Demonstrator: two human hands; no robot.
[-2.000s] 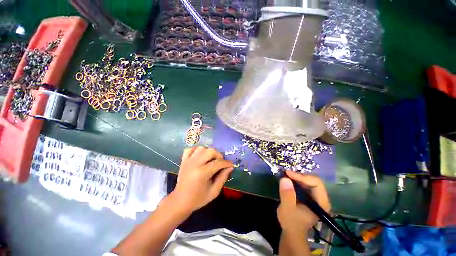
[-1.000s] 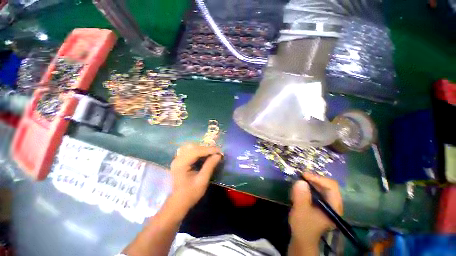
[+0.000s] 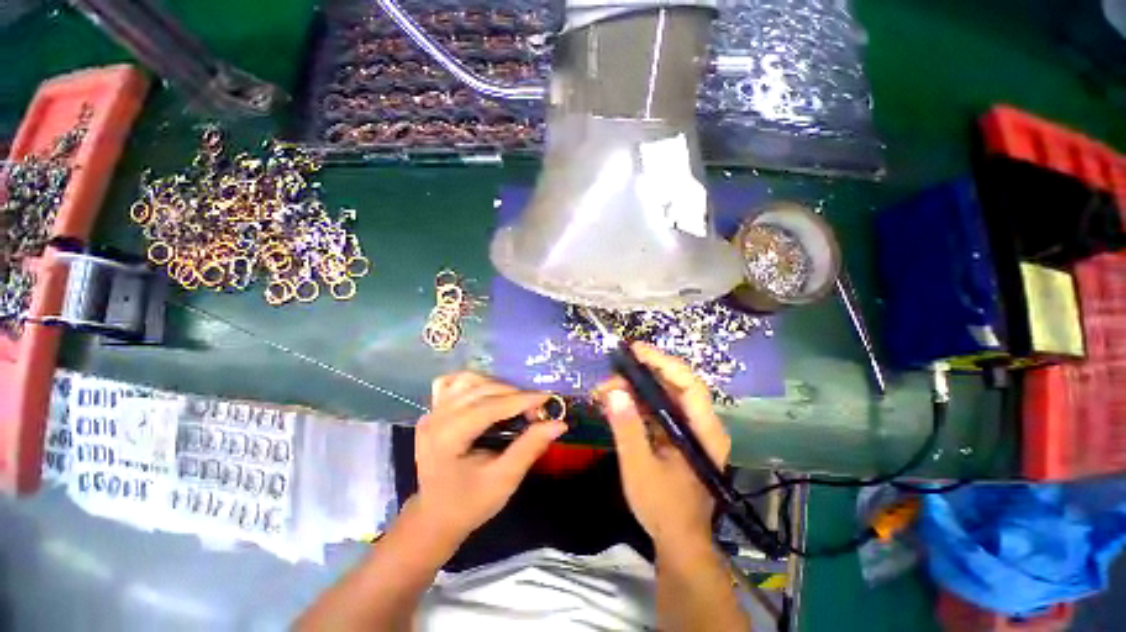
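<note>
My left hand (image 3: 475, 447) holds a copper-coloured ring coil (image 3: 553, 409) between thumb and forefinger, below the mat's front edge. Solder wire (image 3: 309, 357) runs from the reel (image 3: 115, 296) to this hand. My right hand (image 3: 667, 451) grips the black soldering iron (image 3: 692, 451) like a pen, its tip pointing up and left at the small terminals (image 3: 679, 340) under the hood. The right fingertips are close beside the ring; whether they hold a small part I cannot tell. A few ring coils (image 3: 443, 314) lie left of the blue-purple mat (image 3: 759, 370), and a larger heap (image 3: 247, 235) lies further left.
The fume hood (image 3: 611, 235) hangs over the mat. The tip-cleaning pot (image 3: 790, 257) and a slim silver tool (image 3: 861, 331) are to its right. The soldering station (image 3: 938, 278) and a blue bag (image 3: 1025, 543) are at right. Red-orange tray (image 3: 56, 358) is far left; blister trays (image 3: 432, 74) are behind.
My left hand took up a ring coil, now seen in its fingertips. My right hand moved left with the iron, close to my left hand. The camera view shifted.
</note>
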